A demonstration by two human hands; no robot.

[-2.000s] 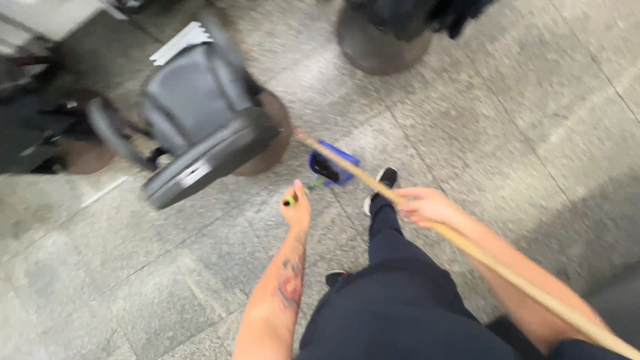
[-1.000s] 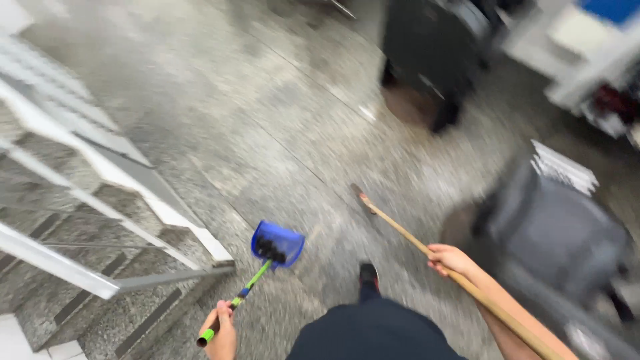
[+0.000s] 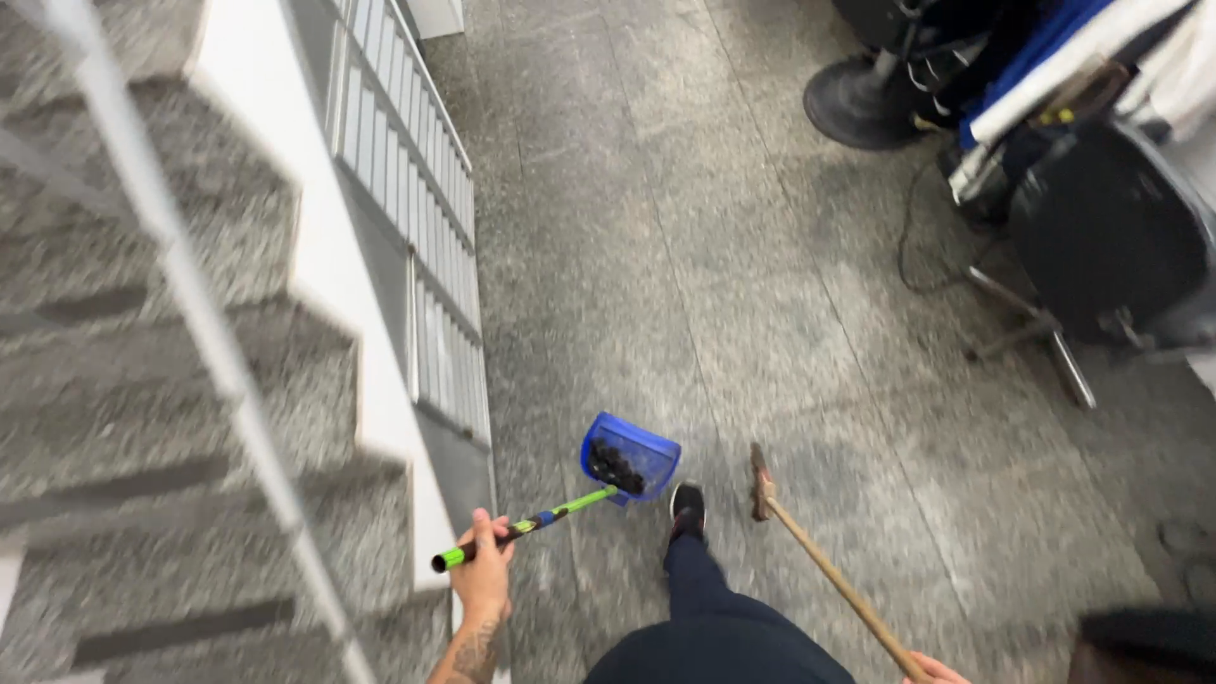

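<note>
My left hand point(image 3: 484, 560) is closed round the green and dark handle point(image 3: 560, 511) of a long-handled dustpan. Its blue plastic pan point(image 3: 655, 445) hangs just left of my shoe and holds a dark clump point(image 3: 616, 467), perhaps hair. At the bottom edge, partly cut off, my right hand point(image 3: 933, 669) grips the wooden handle point(image 3: 841, 581) of a broom. The broom's narrow head point(image 3: 761, 483) is at the floor, right of my shoe; the two tools are apart.
Stone stairs point(image 3: 275, 380) with a white edge and a metal handrail point(image 3: 228, 370) run along the left, beside a louvred metal panel point(image 3: 408, 190). A black chair point(image 3: 1111, 237), a round black base point(image 3: 860, 103), hanging cloths point(image 3: 1035, 71) and a floor cable point(image 3: 907, 252) are at the right.
The view has swung and moved along to the staircase. The dustpan and broom are still held; the chair that was close beside me at first is gone from there.
</note>
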